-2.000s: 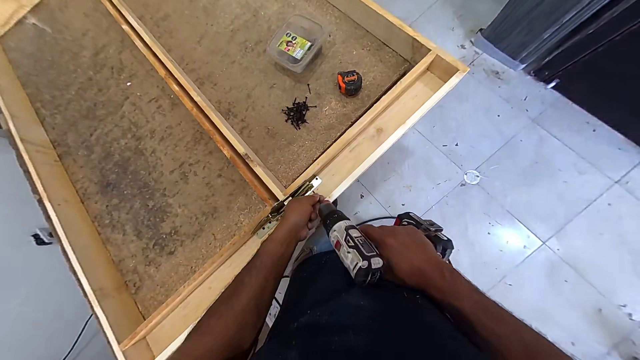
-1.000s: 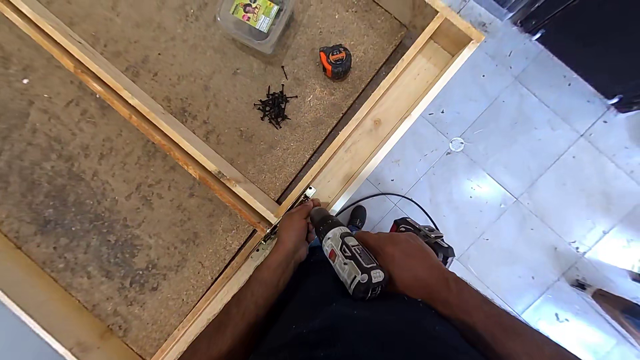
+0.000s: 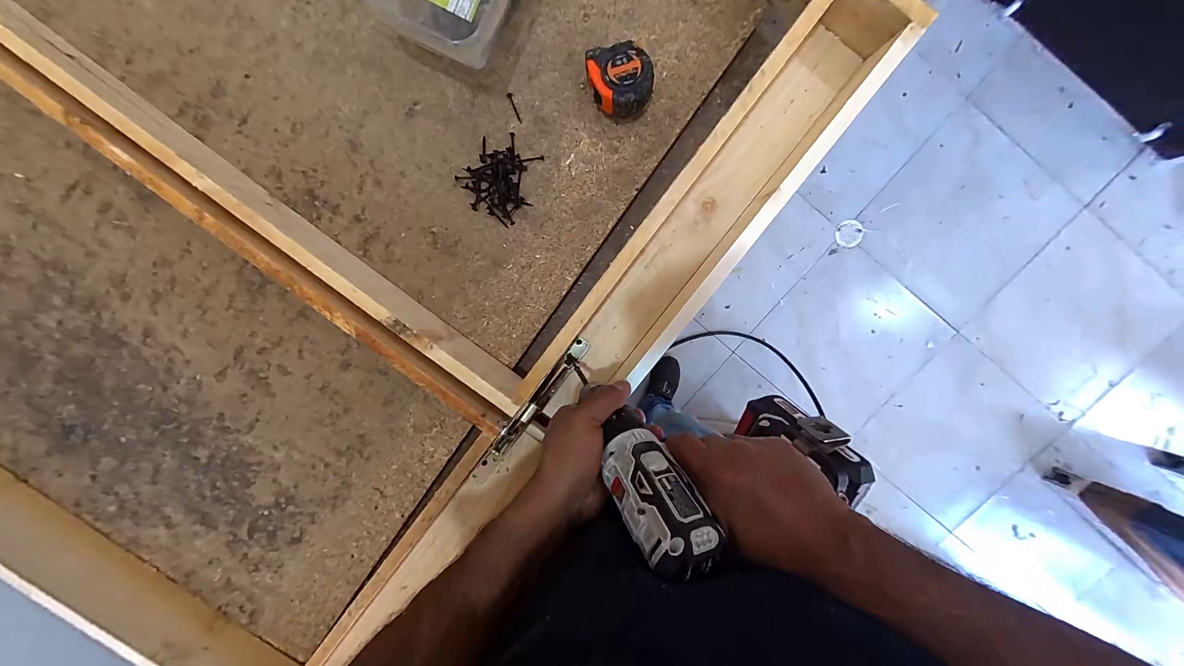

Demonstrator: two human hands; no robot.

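Observation:
My right hand [image 3: 772, 499] grips a white and black cordless drill [image 3: 661, 499], its front end pointing up and left toward a metal hinge-like fitting [image 3: 541, 402]. The fitting lies along the wooden frame [image 3: 708, 213] where a divider [image 3: 324, 287] meets it. My left hand [image 3: 578, 453] is at the drill's nose, fingers curled beside the chuck; what its fingertips hold, if anything, is hidden. A thin dark bit or screw reaches from there to the upper end of the fitting.
On the particle board [image 3: 370, 139] lie a pile of black screws [image 3: 499, 180], a single screw [image 3: 514, 108], an orange and black tape measure [image 3: 620, 80] and a clear plastic tub [image 3: 453, 32]. A black cable [image 3: 758, 344] curves above the tiled floor [image 3: 888, 370].
The view has moved closer over the frame's corner. Both hands and the drill stay at the metal fitting, with no plain change of grip.

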